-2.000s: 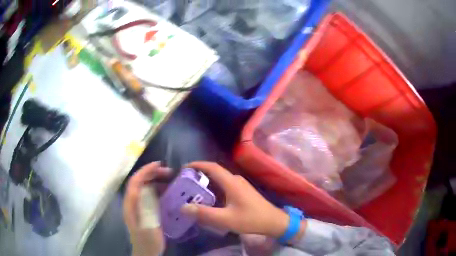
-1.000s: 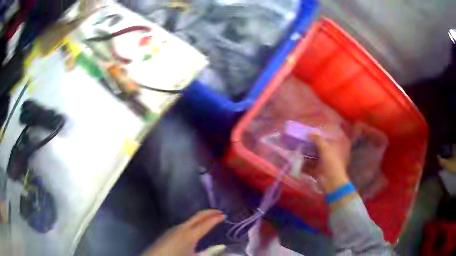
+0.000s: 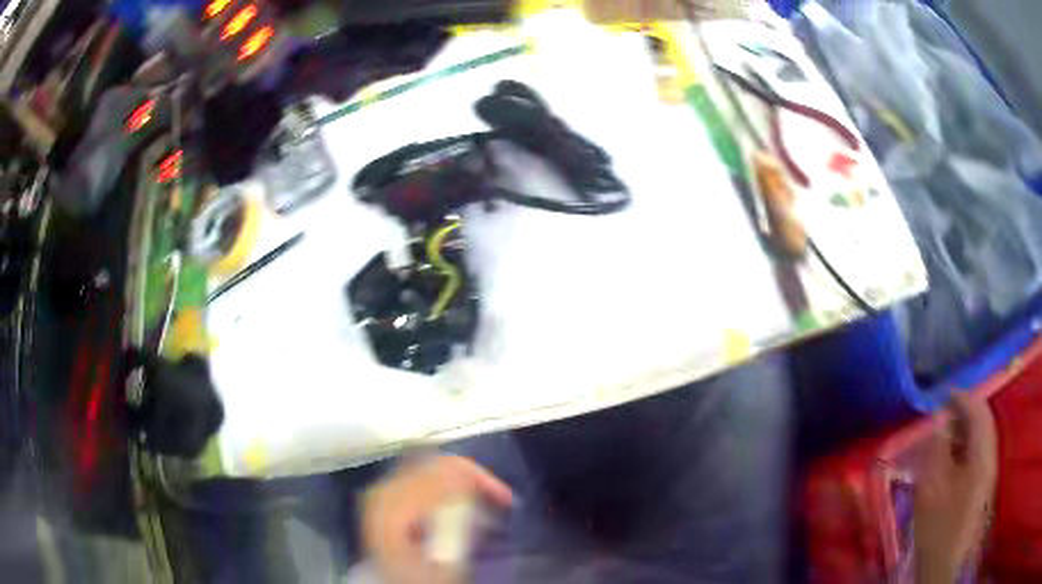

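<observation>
A black housing half (image 3: 417, 308) lies open on the white sheet, with a yellow-green wire on top. A coiled black power cord (image 3: 548, 148) lies just behind it. My left hand (image 3: 429, 513), blurred, is below the bench's front edge, with white tape on a finger and nothing visible in it. My right hand (image 3: 954, 491), blurred and cut off by the bottom edge, is at the red crate (image 3: 846, 502). A bit of purple (image 3: 902, 519) shows beside it; whether the hand holds it is unclear.
A tape roll (image 3: 234, 228), thin dark rod (image 3: 257, 268) and small clear box (image 3: 299, 165) are at the left. Red-handled pliers (image 3: 811, 120) and an orange-handled screwdriver (image 3: 780, 205) are at the right. A blue crate (image 3: 931, 382) with clear bags stands beyond.
The view has swung left towards the bench. My right hand was inside the red crate with the purple power strip and now shows at the crate's near side.
</observation>
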